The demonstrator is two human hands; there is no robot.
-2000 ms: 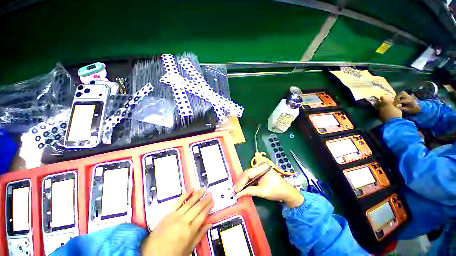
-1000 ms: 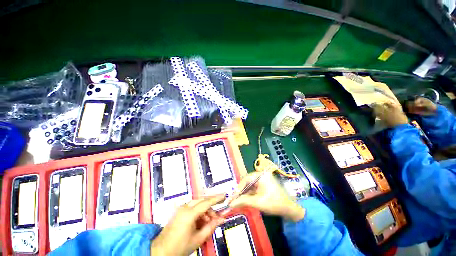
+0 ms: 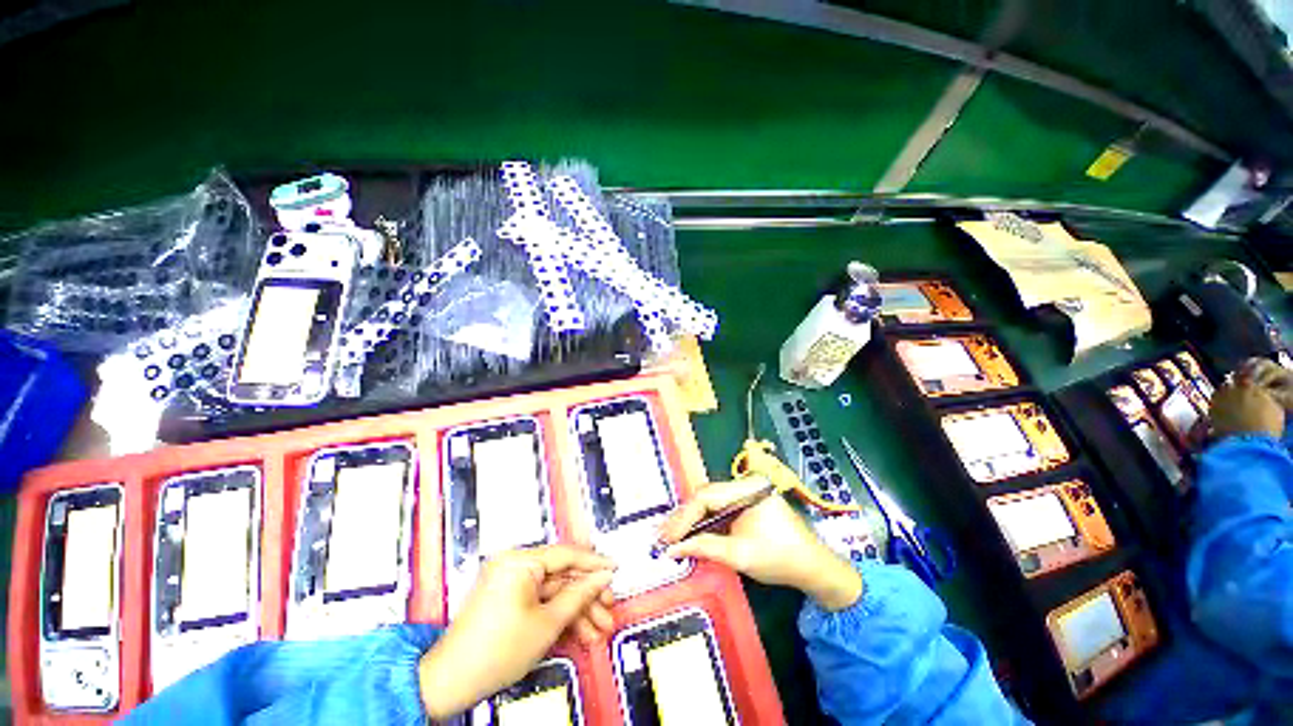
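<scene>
A red-pink tray point(image 3: 426, 426) holds white front housings with pale screen windows in two rows. My right hand point(image 3: 759, 539) holds thin dark tweezers point(image 3: 730, 509); their tip is at the lower end of the rightmost back-row housing point(image 3: 621, 461). My left hand point(image 3: 518, 624) is just left of it, over the tray, with thumb and fingertips together. Whether a small piece is between those fingertips cannot be made out.
Behind the tray lie plastic sheets, dotted white strips point(image 3: 546, 263) and a loose white housing point(image 3: 294, 319). To the right are a bottle point(image 3: 832, 333), a yellow-orange air gun point(image 3: 777, 472), a sheet of black discs point(image 3: 814, 451), scissors point(image 3: 900, 522), orange housings point(image 3: 1004, 437) and another person's blue sleeve point(image 3: 1242, 546).
From one second ago, my hands have moved apart; the tweezers' tip is back on the housing's lower end. The other person's hands have moved from the tan paper to a dark tray.
</scene>
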